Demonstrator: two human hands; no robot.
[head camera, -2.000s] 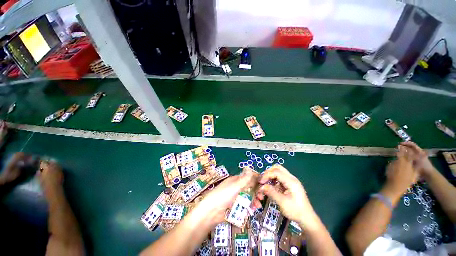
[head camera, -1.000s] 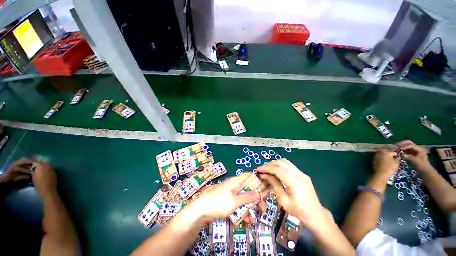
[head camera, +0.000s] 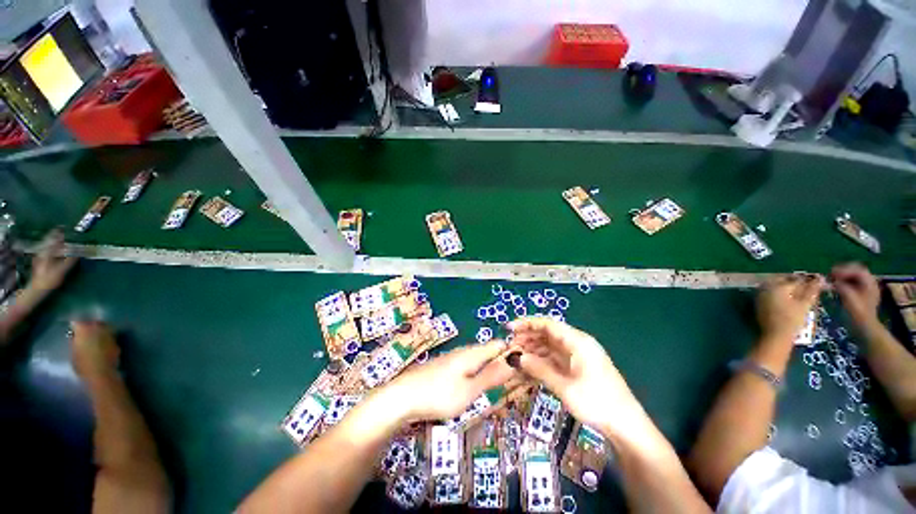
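Note:
My left hand holds a circuit board above a pile of boards; the fingers hide most of it. My right hand is closed on the upper end of the same board, at a dark round part between the fingertips of both hands. Whether a ring is there too cannot be told. Piled boards lie below my hands and to their left, several with white patches with dark dots. Loose pale rings lie scattered just beyond my hands.
A pale edge rail runs beyond the rings. Past it, a green conveyor belt carries spaced boards. A grey post stands at the left. Another person's hands work beside more rings at the right; other people's arms show at the left.
The boards on the belt have moved left. My left hand now covers more of the held board. A further person's hand has appeared at the far left edge.

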